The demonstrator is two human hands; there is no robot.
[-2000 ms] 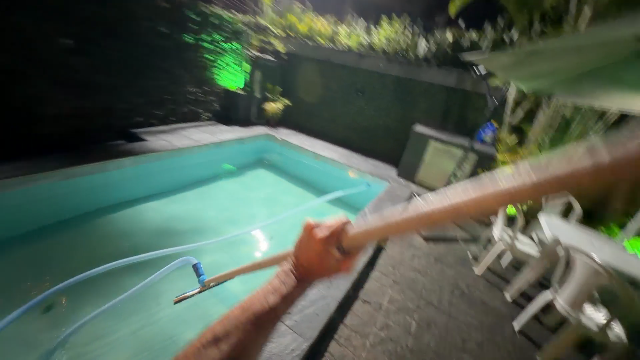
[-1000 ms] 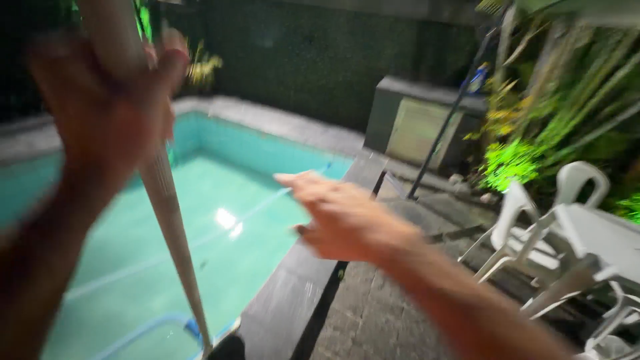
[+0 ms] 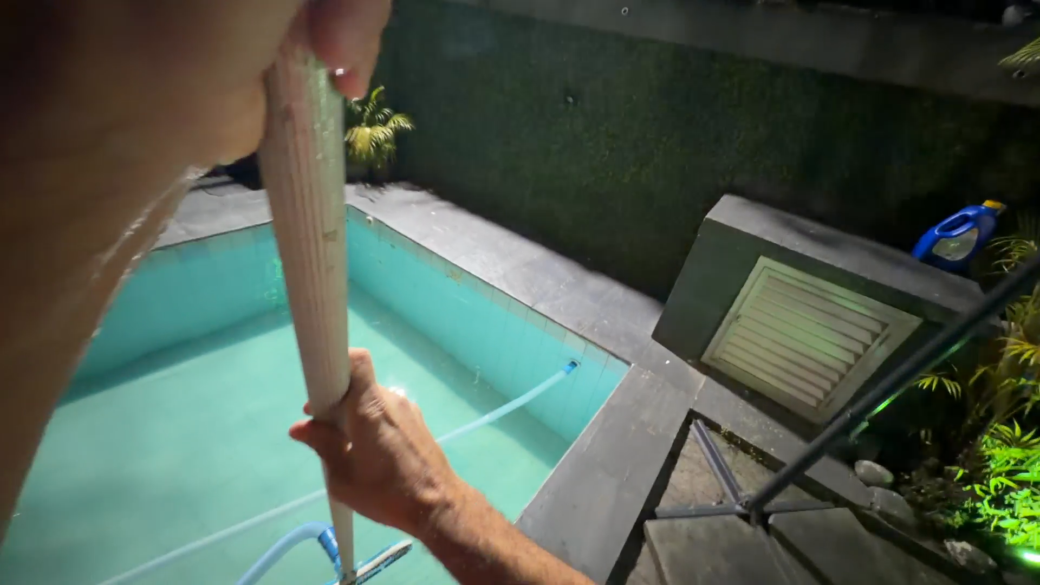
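A long pole (image 3: 307, 227) runs steeply down over the pool from the top left. My left hand (image 3: 301, 49), large and near the camera, is wrapped round its upper part. Lower down, my right hand (image 3: 378, 451) grips the same pole. At the pole's bottom end is a pool vacuum head (image 3: 382, 561), partly cut off by the lower edge of the view, with a blue hose cuff (image 3: 329, 544) on it. A pale blue hose (image 3: 504, 410) stretches through the water to a fitting in the pool wall.
Dark stone coping (image 3: 605, 479) edges the pool. Right of it stand a low block with a louvred vent (image 3: 812, 337), a blue jug (image 3: 959, 236) on top, and a dark slanting post (image 3: 886, 398) on a footed base. Plants and stones line the right side.
My right hand, off the pole and reaching out one second ago, is now closed round its lower part. The pole has gone from slanting across the view to steep.
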